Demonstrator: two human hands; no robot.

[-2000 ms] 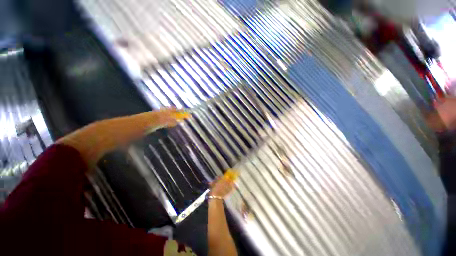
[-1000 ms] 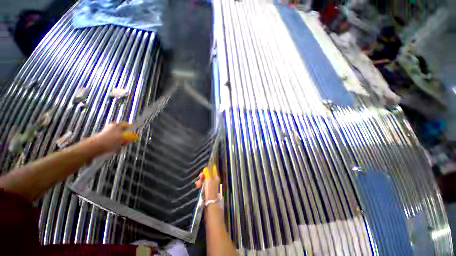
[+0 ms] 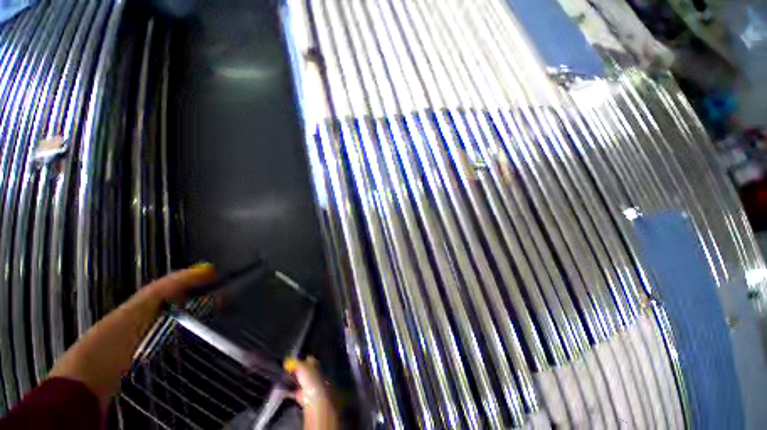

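A grey barred metal frame [image 3: 210, 338] is at the bottom left, low in the gap between two tube tables. My left hand [image 3: 172, 290], with a yellow finger cover, is at the frame's upper left side and appears to hold it. My right hand [image 3: 309, 388], also with yellow on a fingertip, grips the frame's right side near the lower edge. The frame is partly blurred and cut off at the bottom. The tube-top table [image 3: 437, 252] lies to the right, with bare tubes between a far white fabric panel [image 3: 420, 50] and a near white fabric piece [image 3: 618, 374].
Blue fabric [image 3: 694, 311] lies along the right side of the table, with another blue piece [image 3: 555, 38] farther away. A second tube table [image 3: 50, 227] stands at left, with a small clip [image 3: 49, 151] on it. A dark surface [image 3: 244, 143] shows between the tables.
The frame has moved down towards me, and both hands have moved lower with it. The view has shifted, and the light-blue cloth at the back left is now almost out of view.
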